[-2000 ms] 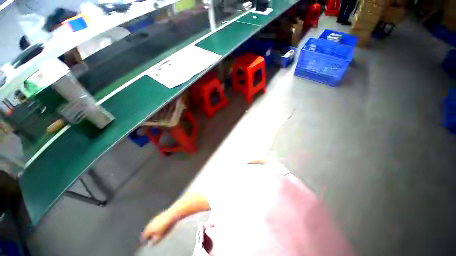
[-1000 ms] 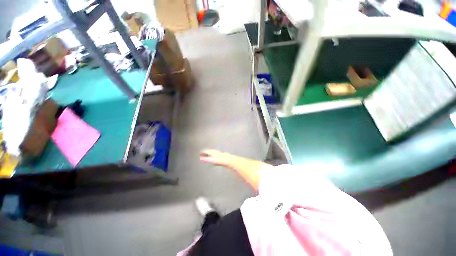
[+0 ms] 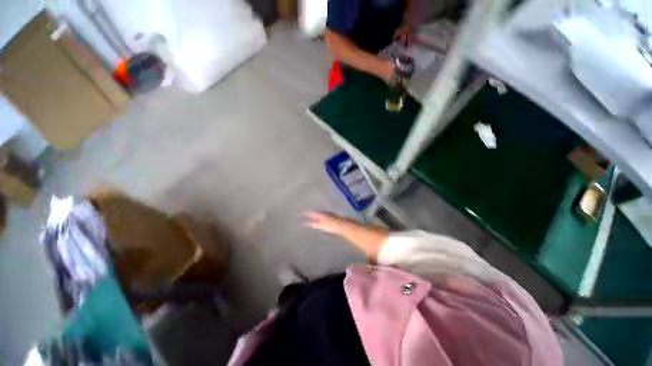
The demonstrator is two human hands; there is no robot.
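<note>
My right hand (image 3: 325,222) is near the middle of the view, reaching out from a white and pink sleeve over the grey floor. It is small and blurred, and looks open and empty. My left hand is not in view. Nearest on the right is a long green-matted bench (image 3: 500,186) under a grey metal shelf. A small white scrap (image 3: 485,135) and a small pale block (image 3: 592,201) lie on it.
A person (image 3: 364,36) in dark clothes stands at the bench's far end, hands at a small object. A blue crate (image 3: 349,180) is beside the bench. Brown cartons (image 3: 150,243) and another green bench (image 3: 107,322) are at lower left. A large white sack-like bulk (image 3: 207,43) stands at the back.
The view has moved forward and turned along the aisle. The other person and the far bench end have come into view. My right hand stays held out, still empty.
</note>
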